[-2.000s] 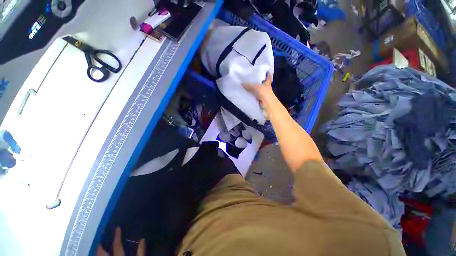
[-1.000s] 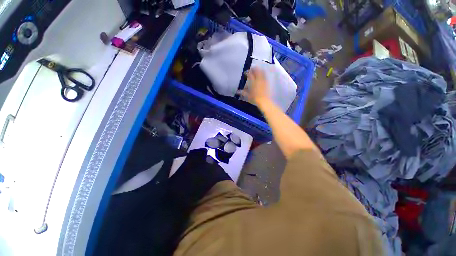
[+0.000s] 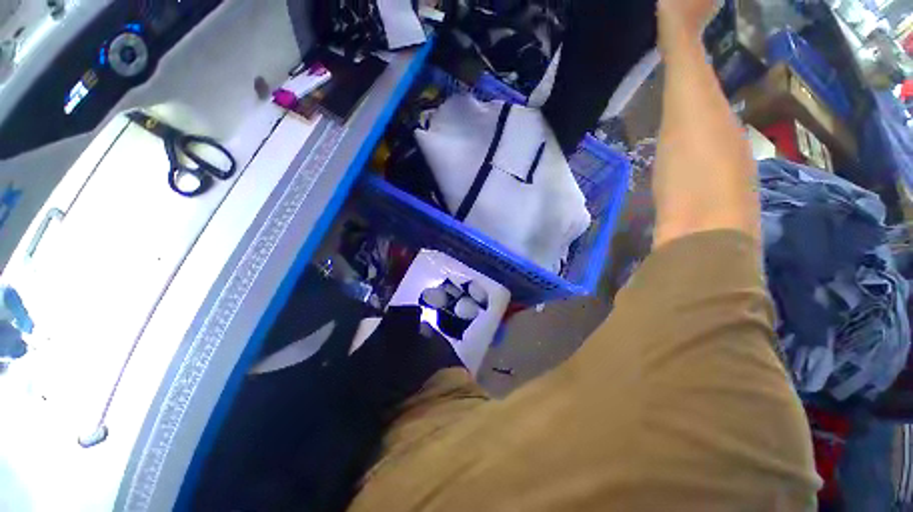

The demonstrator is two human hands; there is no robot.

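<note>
My right hand [image 3: 689, 18] is at the top edge, partly cut off, with the arm stretched forward past the blue basket. A black garment panel [image 3: 606, 60] with a curved pale edge hangs beside and below the hand, and the hand seems to hold it. The white panel with black trim [image 3: 516, 185] lies in the blue plastic basket [image 3: 471, 240]. Another black panel [image 3: 290, 420] with a pale curved opening lies over my lap at the table edge. My left hand is not in view.
Black-handled scissors [image 3: 195, 160] lie on the white machine table [image 3: 110, 270], with a tape rule [image 3: 240, 280] along its edge. A small pink and white object [image 3: 300, 85] lies near the table edge. Grey-blue cut pieces [image 3: 836, 280] are heaped right. A white board [image 3: 466, 300] stands below the basket.
My right hand has left the white panel in the basket and moved up and forward. A black panel now hangs by it. My left fingers, seen low at the left two seconds ago, are out of view.
</note>
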